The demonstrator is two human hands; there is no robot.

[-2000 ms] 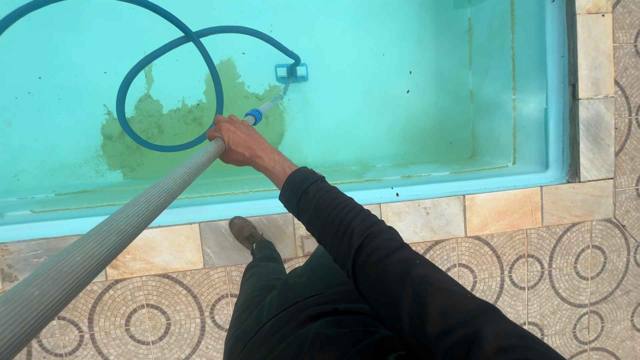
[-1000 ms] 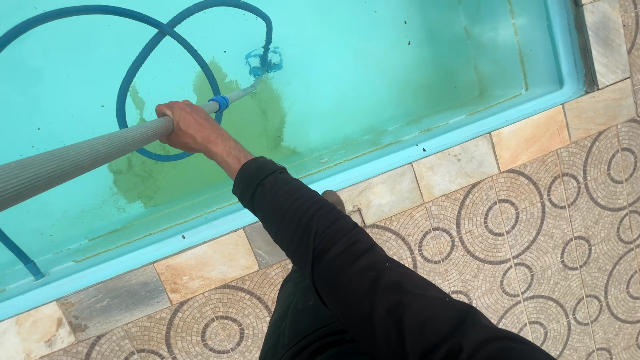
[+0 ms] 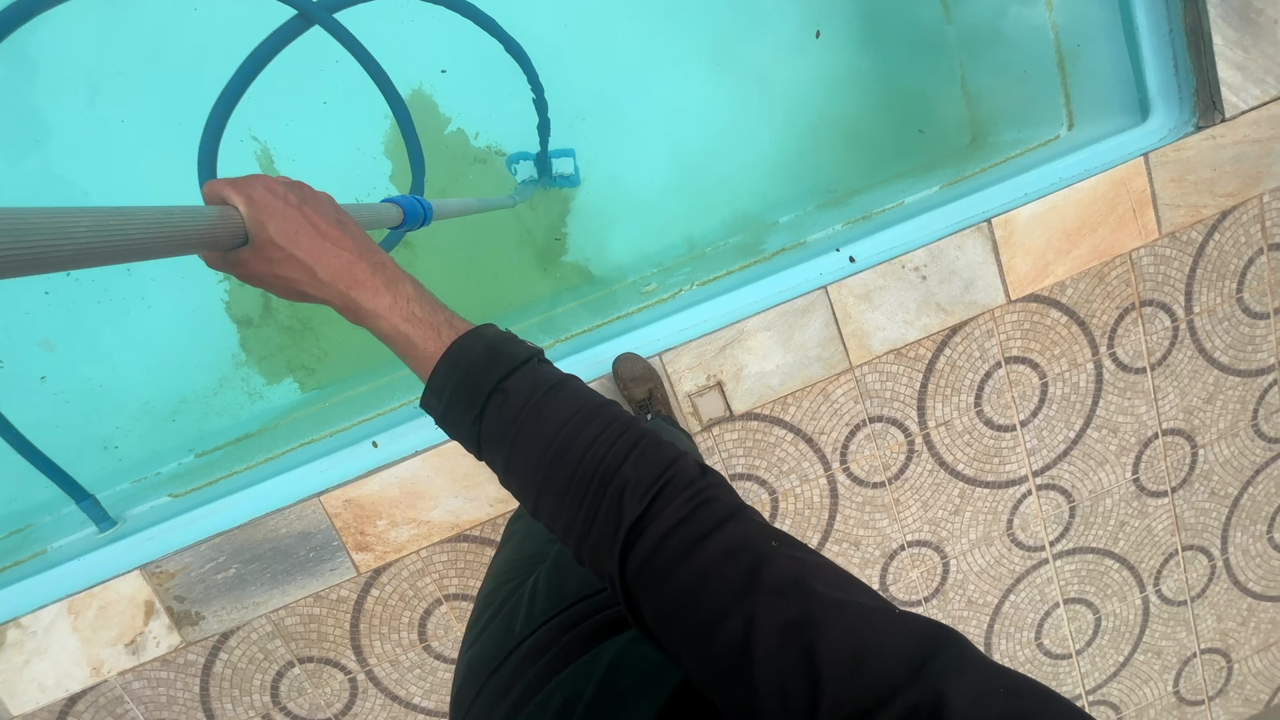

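My right hand (image 3: 290,240), in a black sleeve, is closed around a ribbed grey telescopic pole (image 3: 110,238) that enters from the left. Past my fingers the pole has a blue locking collar (image 3: 408,212) and a thinner section slanting into the water. At its far end a blue pool vacuum head (image 3: 543,168) lies under water, beside a green-brown patch of sediment (image 3: 500,240). A blue hose (image 3: 225,125) joins the head from above and loops across the pool. My left hand is out of view.
The light blue pool edge (image 3: 800,290) runs diagonally, bordered by stone coping (image 3: 915,290). My shoe (image 3: 640,385) rests at the coping. Patterned tiles (image 3: 1010,400) cover the deck. At the lower left, a length of hose (image 3: 55,475) meets the pool wall.
The view has turned and shifted. The pole, steeply slanted two seconds ago, now lies nearly level across the picture, with my right hand still around it.
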